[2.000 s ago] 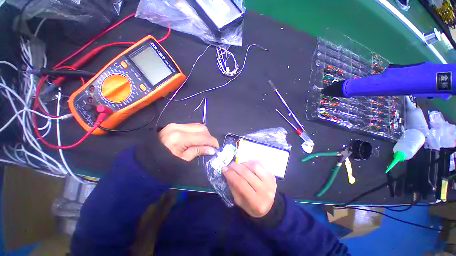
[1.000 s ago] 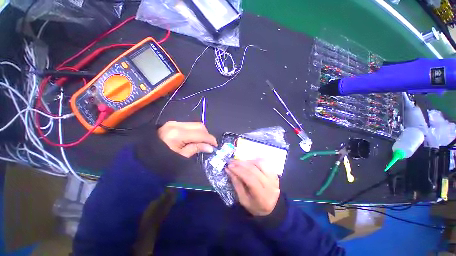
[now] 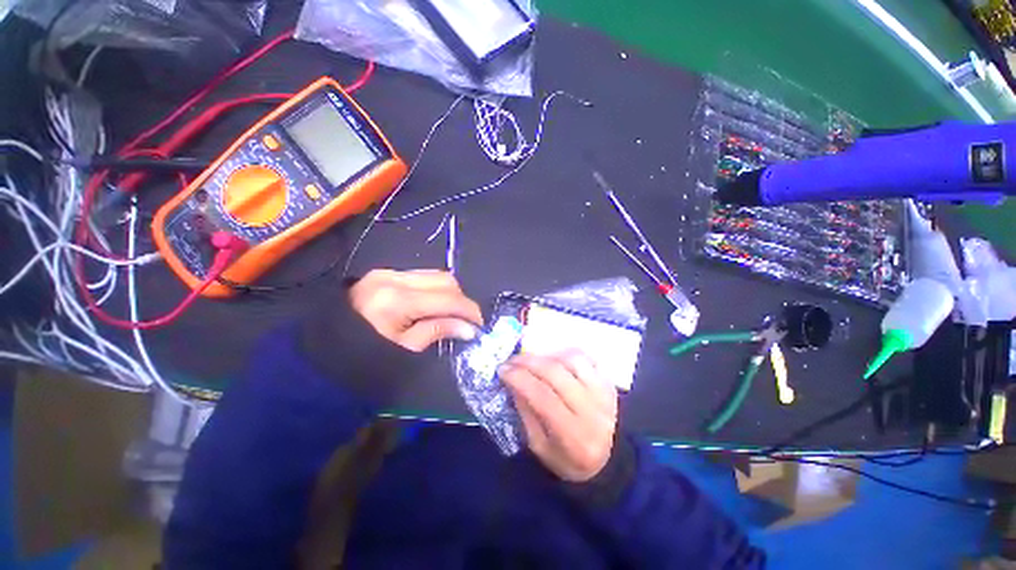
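Note:
A white battery cell (image 3: 585, 345) in a dark housing lies on a crinkled clear plastic bag (image 3: 487, 406) at the front of the bench. A small teal circuit board (image 3: 507, 330) is at the cell's left end. My left hand (image 3: 414, 312) has thumb and fingers pinched together at the board's left side; whether it grips something small there is hidden. My right hand (image 3: 566, 414) holds the unit from the front, with its fingertips on the cell's lower left edge and the bag.
An orange multimeter (image 3: 281, 187) with red leads is at left, beside white cables (image 3: 50, 239). Thin wire (image 3: 499, 131) and tweezers (image 3: 646, 262) lie behind the unit. Green-handled cutters (image 3: 749, 367), a parts tray (image 3: 797, 212), a purple-blue tool (image 3: 880, 167) and a bottle (image 3: 916, 317) are at right.
My hands and the unit have hardly moved. The whole view has shifted very slightly.

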